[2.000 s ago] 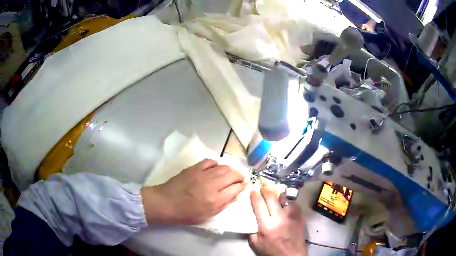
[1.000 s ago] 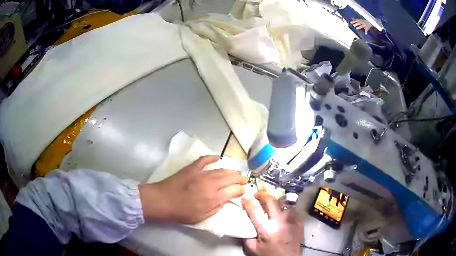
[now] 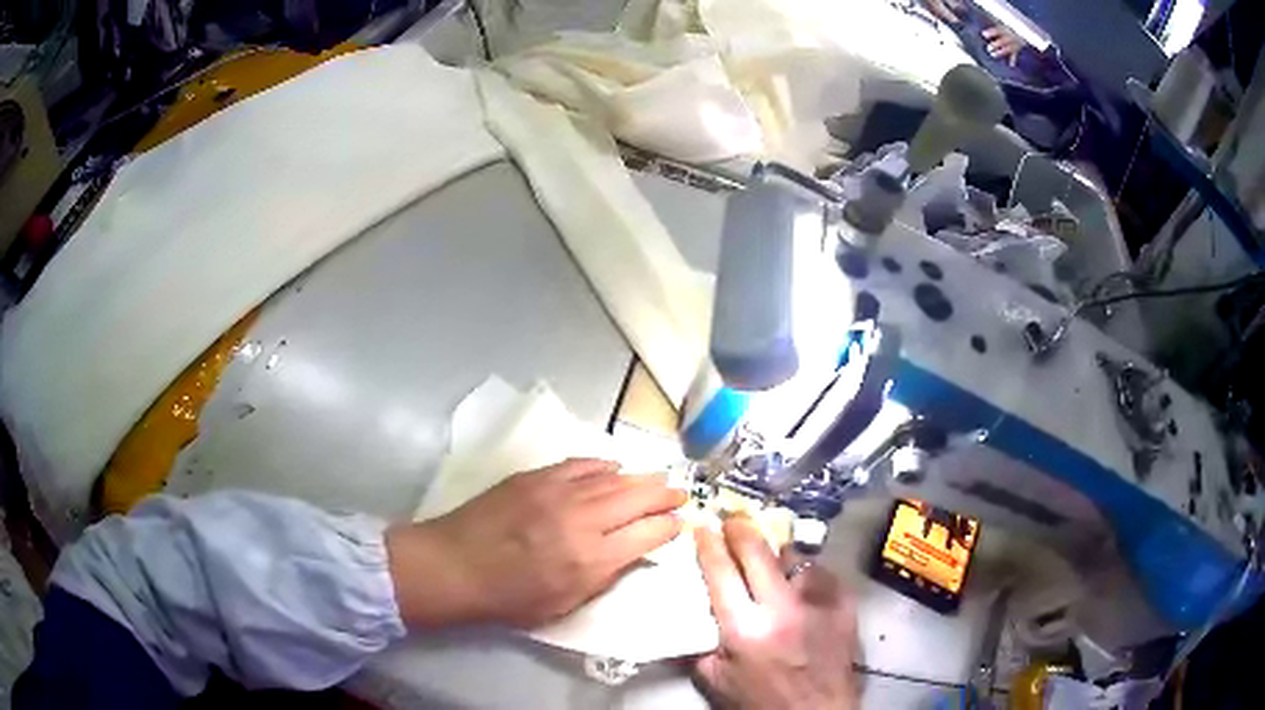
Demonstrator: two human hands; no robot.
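A cream-white cut panel (image 3: 631,610) lies flat under both hands at the needle. The presser foot and needle (image 3: 703,488) are small, shiny and brightly lit, just beyond my fingertips. My left hand (image 3: 541,541) lies on the panel left of the needle, palm down, fingers together and pointing right. My right hand (image 3: 777,624) is in front of the needle, fingertips pressing the cloth edge beside the foot; its wrist is cut off by the bottom edge. The white sewing machine (image 3: 1027,375) with a blue band stands at right. Its grey-white lamp (image 3: 756,284) glows above the needle.
A large cream cloth (image 3: 264,208) covers the left, over a yellow-brown shiny edge (image 3: 174,423). A long cream strip (image 3: 604,243) runs from the back towards the needle. Crumpled cloth (image 3: 666,90) is heaped behind. A display (image 3: 927,552) shows orange. Another person's hand (image 3: 1002,45) is far back.
The view has shifted slightly. The panel sits a little differently under my hands, and its front edge shows a small ragged white bit. Both hands stay beside the needle.
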